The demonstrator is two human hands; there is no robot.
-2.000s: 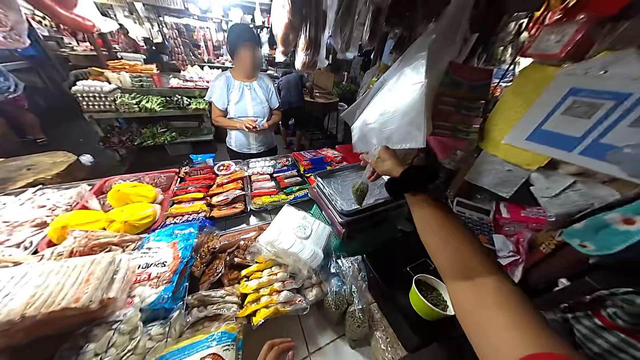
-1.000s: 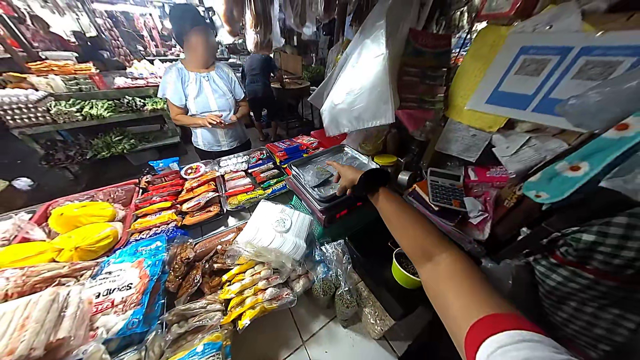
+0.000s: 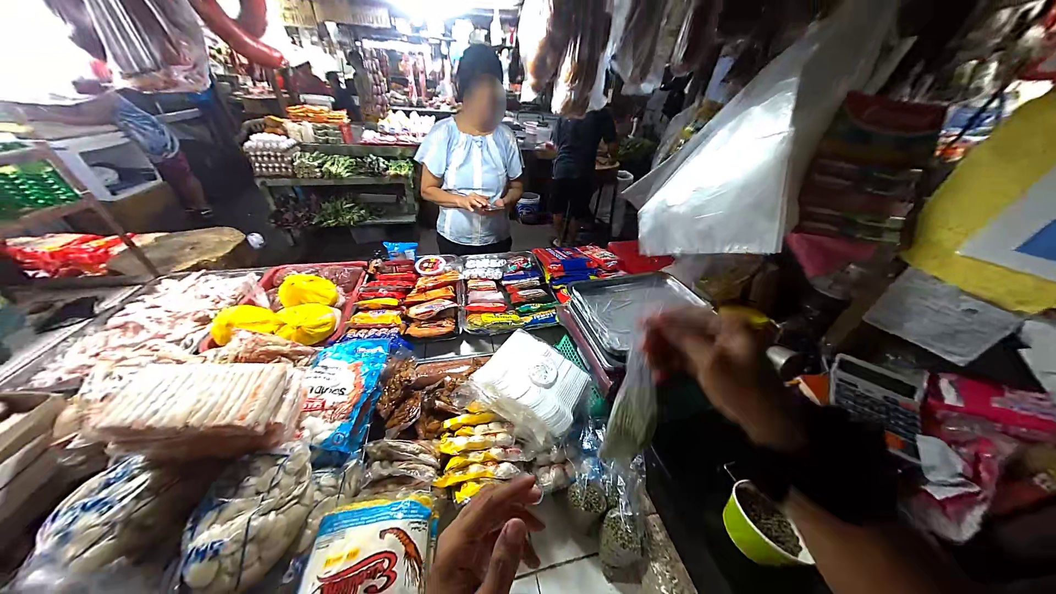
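My right hand (image 3: 701, 355), blurred by motion, grips the top of a clear plastic bag (image 3: 631, 412) with greenish contents. The bag hangs beside the scale's metal tray (image 3: 631, 305), over the edge of the display. Below and left of it, my left hand (image 3: 495, 536) is raised with its fingers apart and nothing in it, near a printed blue-and-white package (image 3: 371, 544). Knotted bags of small green beans or seeds (image 3: 620, 536) lie between my hands. A lime-green bowl (image 3: 763, 524) with similar dark contents stands below my right forearm.
A person (image 3: 472, 165) stands across the display. Trays of packaged sausages (image 3: 429, 301), yellow bags (image 3: 305, 301), white plastic bags (image 3: 532, 379) and packs of pale food (image 3: 190, 408) cover the counter. White plastic sheets (image 3: 726, 181) hang at the right, above a calculator (image 3: 879, 396).
My right hand has left the scale tray, where it rested one second ago, and now holds the bag beside it. My left hand has come into view again.
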